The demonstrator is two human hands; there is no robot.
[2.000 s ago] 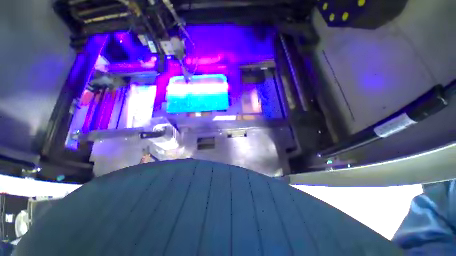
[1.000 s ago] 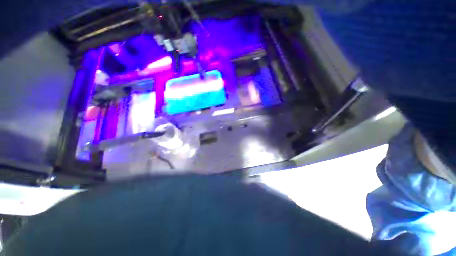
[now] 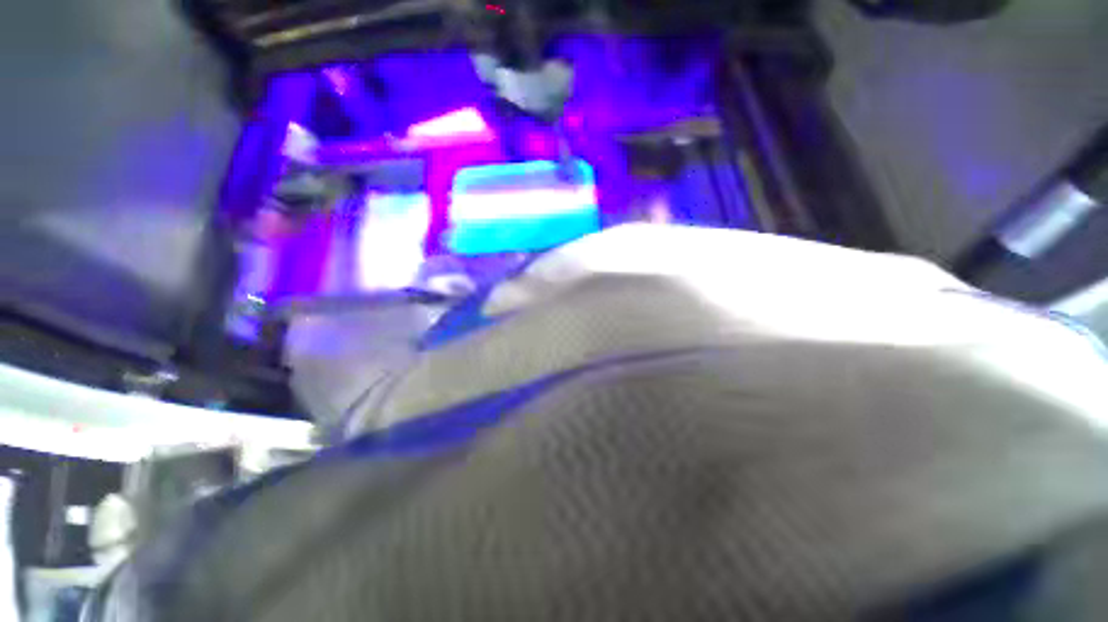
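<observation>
My right hand [image 3: 680, 413], in a white-backed glove with blue edges, fills the lower and right foreground, very close to the camera and blurred. Its blue fingertips lie over the machine's metal front ledge [image 3: 334, 346], by a small pale cup [image 3: 450, 284] that is mostly hidden. Whether the hand grips the cup cannot be told. A circuit board [image 3: 523, 209], lit cyan, lies flat in the purple-lit machine. The dispensing head [image 3: 529, 88] hangs just above and behind it. My left hand is not in view.
Conveyor rails [image 3: 310, 249] and a bright white surface [image 3: 393, 237] lie left of the board. Dark gantry frames stand on both sides. A black strut with a pale label [image 3: 1043, 219] is at the right. Pale and dark equipment shows at the lower left.
My gloved right hand has come in from the right across the ledge and hides most of it. The view has shifted, and the ledge's cup is now mostly covered.
</observation>
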